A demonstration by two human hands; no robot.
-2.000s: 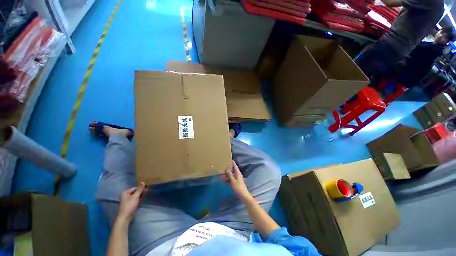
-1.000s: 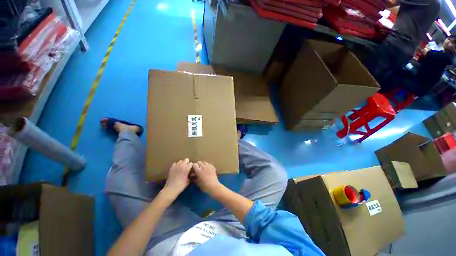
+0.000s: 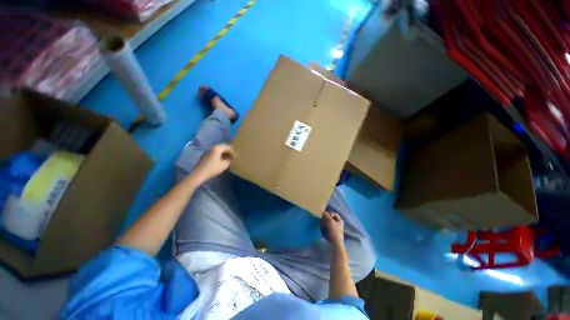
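Observation:
A closed brown carton (image 3: 269, 140) with a small white label (image 3: 298, 135) stands between my knees and looks tilted because the view is rotated. My left hand (image 3: 216, 160) is at its near left corner, fingers curled. My right hand (image 3: 332, 226) is at its near right corner, fingers curled. The carton hides part of what lies behind it. Whether either hand grips the carton cannot be told.
An open carton (image 3: 103, 194) with blue plastic and a yellow-and-white bag is at left. A pale tube (image 3: 134, 81) stands behind it. A flat carton (image 3: 375, 147), an open carton (image 3: 447, 175) and a red stool (image 3: 500, 247) are at right. Red goods (image 3: 519, 56) are upper right.
The view has turned toward the left, bringing the open carton's contents into sight. My hands have moved apart from the middle of the near edge to its two corners.

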